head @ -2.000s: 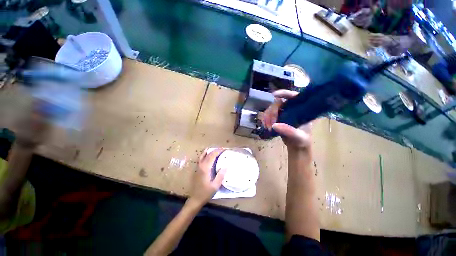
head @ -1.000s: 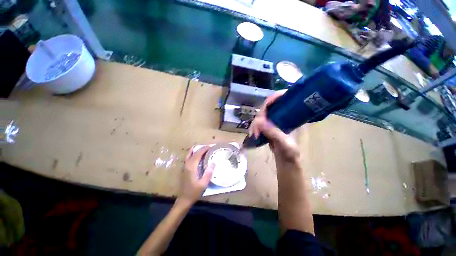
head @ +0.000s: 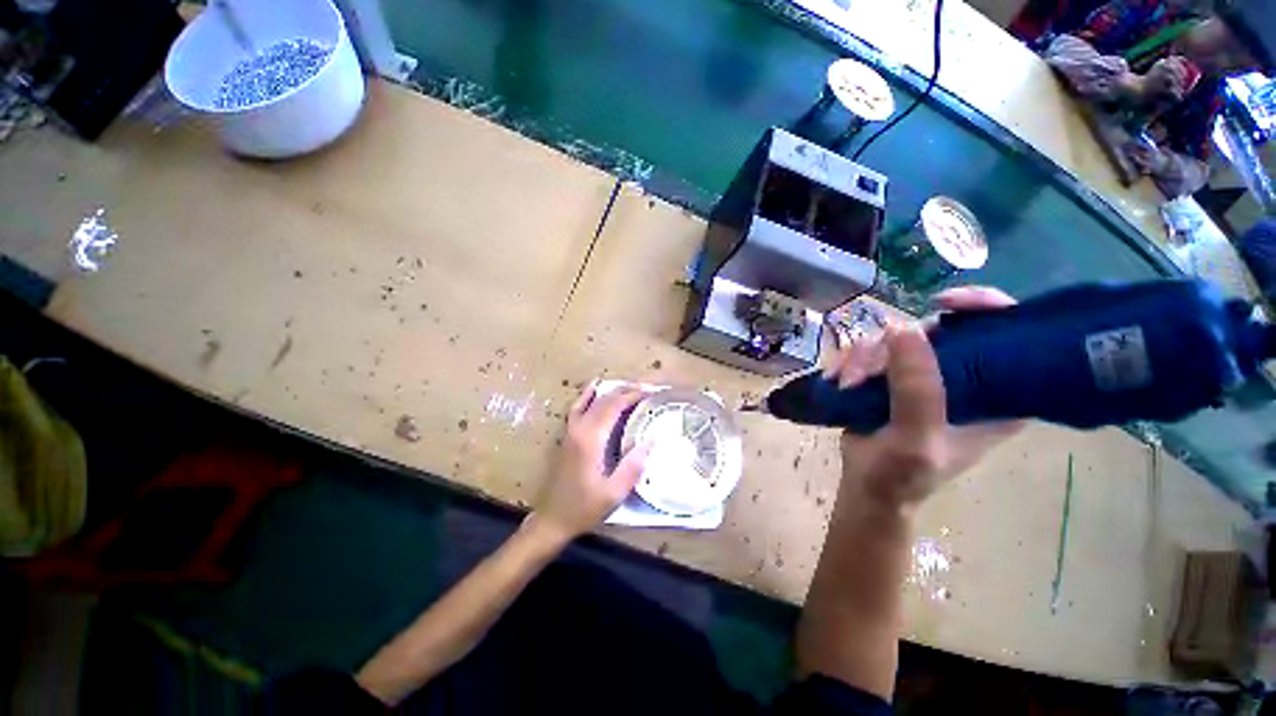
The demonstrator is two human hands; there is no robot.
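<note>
My right hand (head: 917, 399) grips the dark-blue electric screwdriver (head: 1078, 357), held nearly level with its narrow tip pointing left, just right of the round housing. My left hand (head: 595, 469) lies on the left side of the white round housing (head: 683, 455), fingers on its rim and thumb over its face. The housing sits on the square white fixture (head: 672, 518); pegs are hidden. The automatic screw feeder (head: 784, 252) stands behind it, a dark box with a silver-grey front.
A white bowl (head: 273, 105) of silvery hardware stands at the far left. Small metal pieces (head: 856, 319) lie right of the feeder. The green conveyor (head: 630, 84) behind carries discs. A brown block (head: 1215, 609) sits at the right. Another person's hands show at upper right.
The screwdriver has moved right, off the housing, and tilted to nearly level. My left hand stays on the housing. The whole view has shifted.
</note>
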